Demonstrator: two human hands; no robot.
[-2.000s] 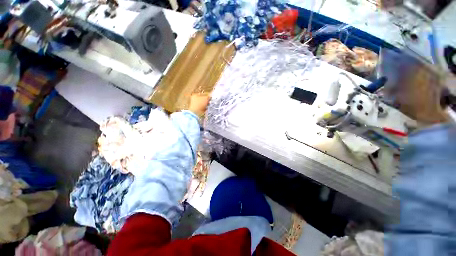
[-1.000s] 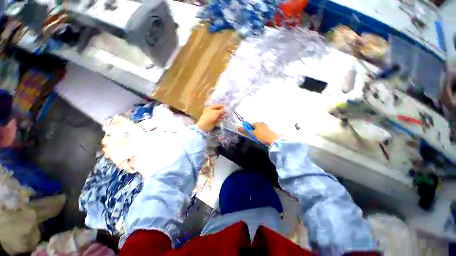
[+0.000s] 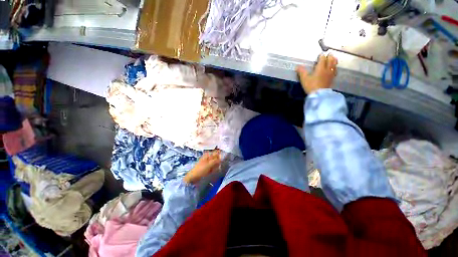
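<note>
The cream floral garment heap (image 3: 170, 108) hangs below the table edge beside my lap. My left hand (image 3: 205, 165) is low beside its lower right edge, with fingers curled near pale cloth (image 3: 232, 128); whether it grips the cloth cannot be told. My right hand (image 3: 319, 74) is empty with fingers spread, at the table's front edge. Blue-handled scissors (image 3: 395, 73) lie on the table to its right. Pale lilac strips (image 3: 233, 25) lie in a loose heap on the table, some over the front edge.
Brown taped cardboard (image 3: 170, 30) lies left of the strips. Part of the sewing machine (image 3: 384, 10) shows top right, with a dark-red tool (image 3: 423, 59) near it. Blue floral cloth (image 3: 145, 160) hangs below the cream heap. Pink cloth (image 3: 123, 226) and a pale floral heap (image 3: 424, 185) are lower down.
The view has tilted down. My right hand has let go of the blue scissors, which now lie on the table to its right. My left hand has moved from the table edge down beside my lap.
</note>
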